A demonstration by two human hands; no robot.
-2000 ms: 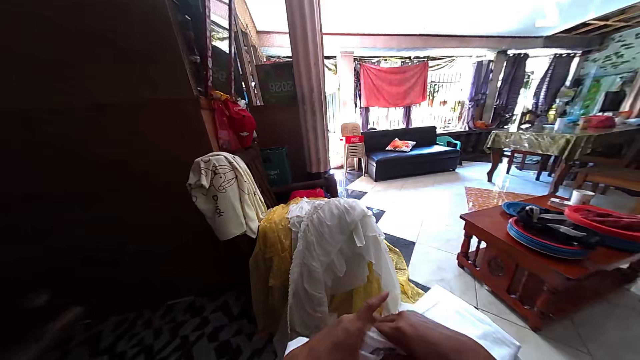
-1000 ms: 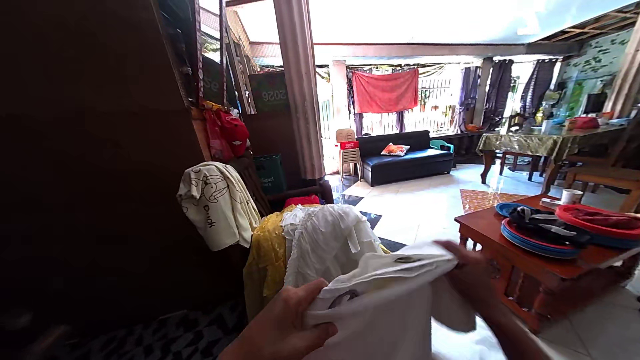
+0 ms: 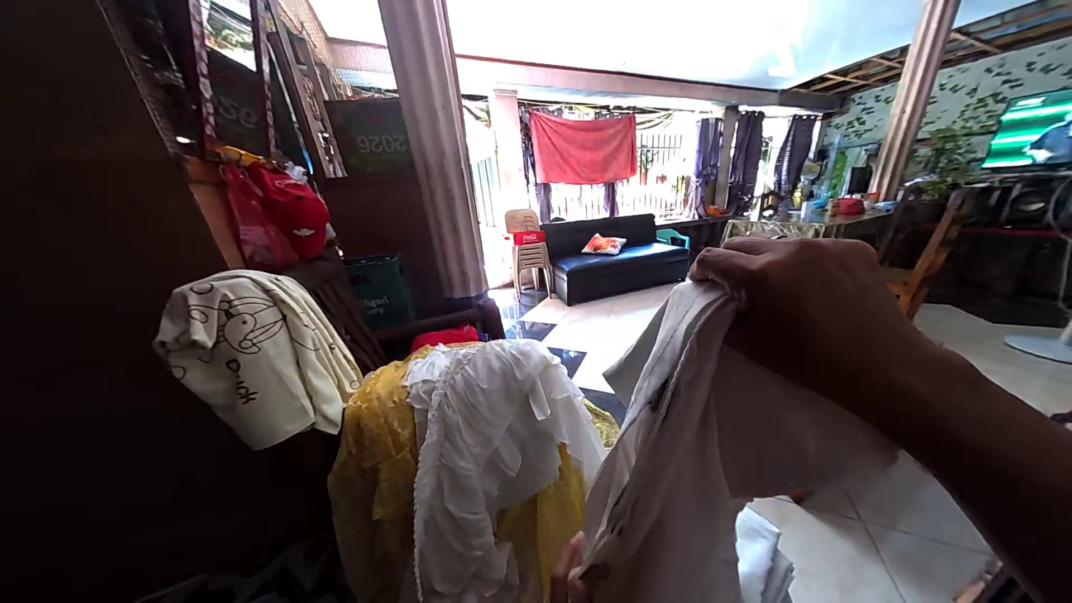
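My right hand [image 3: 783, 293] grips a white cloth garment [image 3: 670, 469] near its top edge and holds it up at the right of the middle. Lower down, at the bottom edge of the view, the fingers of my left hand [image 3: 569, 569] show beside the garment's left side; the rest of that hand is hidden, and its grip is unclear. Just left of the held garment, a white ruffled garment [image 3: 486, 435] lies draped over yellow cloth [image 3: 373, 461]. A cream cloth with a printed drawing [image 3: 260, 352] hangs farther left.
Behind stand a black sofa [image 3: 624, 260], stacked plastic chairs [image 3: 529, 251] and a column [image 3: 440, 151]. Red bags [image 3: 280, 213] hang at the left above a green crate [image 3: 378, 289]. A covered table [image 3: 787, 228] is at the back right, with a wooden chair [image 3: 925, 251] nearer. Folded white cloth [image 3: 758, 553] lies below.
My right hand has risen with the white garment, which now hangs lengthwise. My left hand, holding its edge a second ago, is now low and mostly hidden. The view has turned and shifted.
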